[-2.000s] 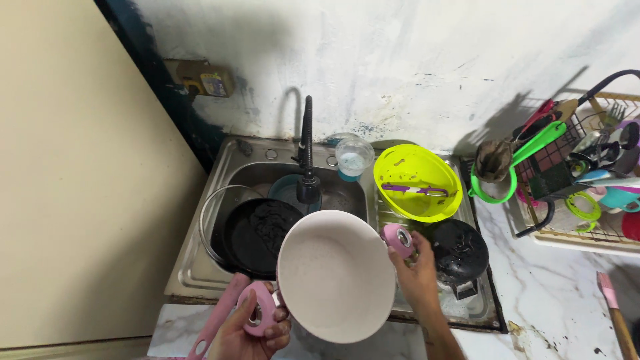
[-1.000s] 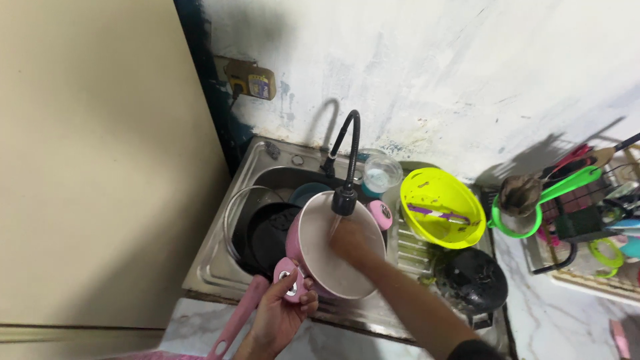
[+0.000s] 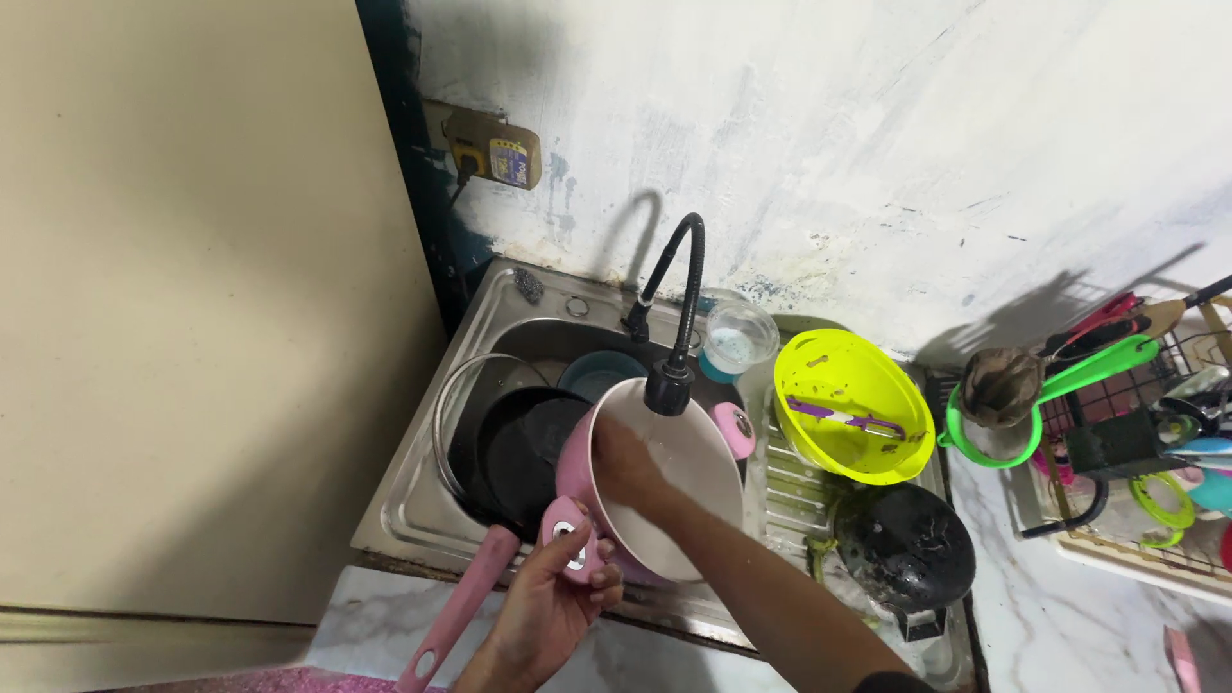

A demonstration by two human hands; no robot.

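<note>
A pink pot with a whitish inside (image 3: 688, 481) is tilted over the sink, under the head of a black flexible faucet (image 3: 669, 385). My left hand (image 3: 553, 602) grips its near pink side handle, thumb on top. Inside the pot, against its left wall, lies my right hand (image 3: 621, 462); its fingers are blurred, and whether they hold anything is unclear. The other pink handle (image 3: 733, 430) sticks out at the right. Left of the pot, a black pan (image 3: 520, 452) with a pink handle (image 3: 462, 606) rests in the sink, beside a glass lid's rim (image 3: 445, 414).
A yellow-green basin (image 3: 847, 361) holding a purple peeler (image 3: 842, 416) stands on the drainboard, with an upturned black pan (image 3: 905, 544) nearer. A clear plastic tub (image 3: 739, 337) sits behind the sink. Steel wool (image 3: 527, 284) lies at the back corner. Farther right are a green strainer (image 3: 1035, 433) and a wire dish rack (image 3: 1068, 404).
My right hand has let go of the pot's far handle and reached inside the pot, moving from its middle to the left wall. The pot has come under the faucet head and is tilted. The view has shifted.
</note>
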